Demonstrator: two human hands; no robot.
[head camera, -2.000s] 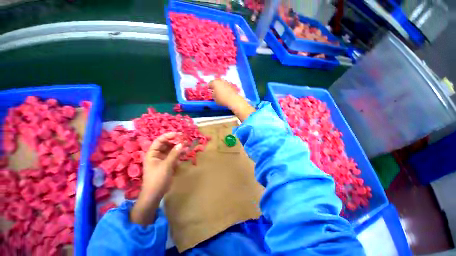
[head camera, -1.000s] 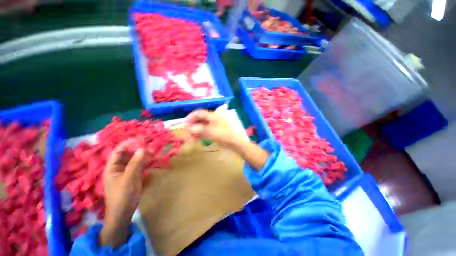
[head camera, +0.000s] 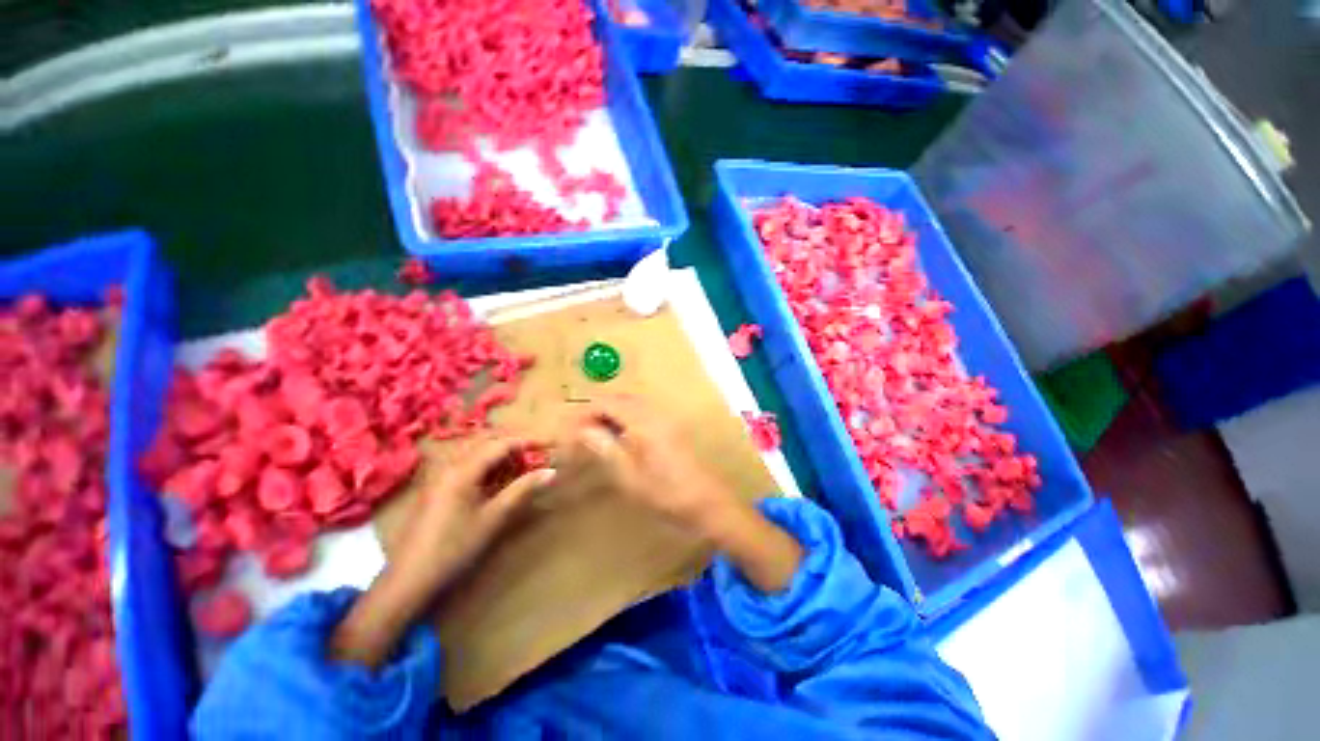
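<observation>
My left hand is over the cardboard, its fingers on a small pink-red part. My right hand is close beside it, fingertips bent together near a small dark-looking piece; blur hides whether it grips it. A green round dish lies on the cardboard beyond my hands. A pile of pink-red parts lies left of the cardboard, cup-shaped ones nearer and smaller ones farther.
A left blue tray, a far blue tray and a right blue tray hold pink-red parts. A white bottle stands at the cardboard's upper right. Joined pieces lie at its right edge. A translucent bin is at right.
My right hand has moved from the far tray back to the cardboard, beside my left. My left hand has moved from the pile to the cardboard. The camera view has shifted.
</observation>
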